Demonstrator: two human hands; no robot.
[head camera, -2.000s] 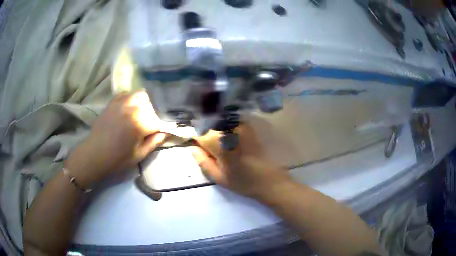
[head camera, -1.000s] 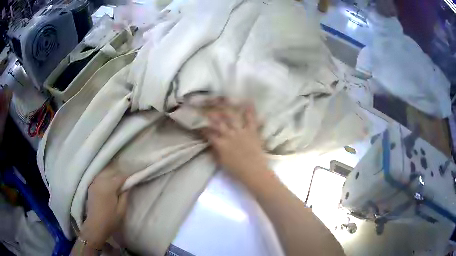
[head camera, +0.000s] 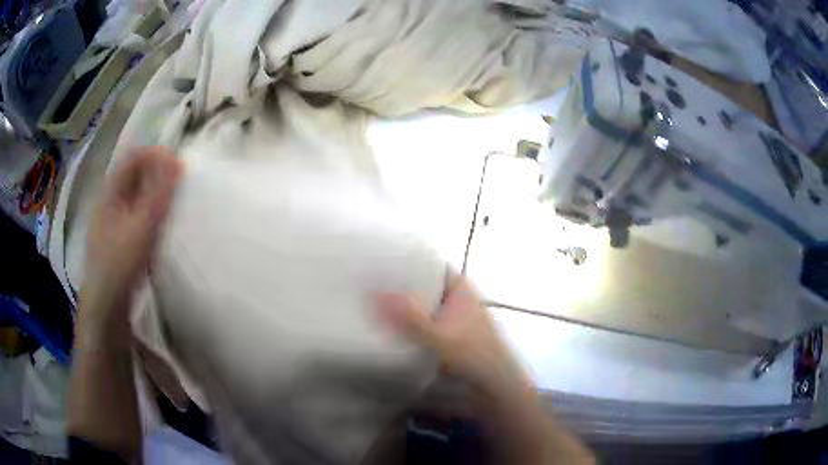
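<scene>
A beige fabric piece (head camera: 290, 263) is spread between my hands in front of me, blurred by motion. My left hand (head camera: 136, 204) is at its upper left edge, blurred, with the fingers bent at the cloth. My right hand (head camera: 445, 322) grips its right edge, thumb on top of the cloth and fingers hidden beneath. The large heap of beige cloth (head camera: 427, 54) lies behind, joined to or touching this piece; I cannot tell which. The white sewing machine head (head camera: 626, 136) is at the right, with no cloth under its needle area.
The needle plate (head camera: 517, 236) is brightly lit. A grey marked band (head camera: 663, 420) runs along the table's front edge. A pale box or bin (head camera: 77, 104) and a grey device with a round grille (head camera: 36, 54) are at the upper left. Orange wires (head camera: 38, 182) and a blue bar (head camera: 32, 322) lie at the left.
My view has swung from the machine to the heap, then partly back right. My right hand has left the heap and holds the piece's right edge; my left hand is higher. The piece is spread out.
</scene>
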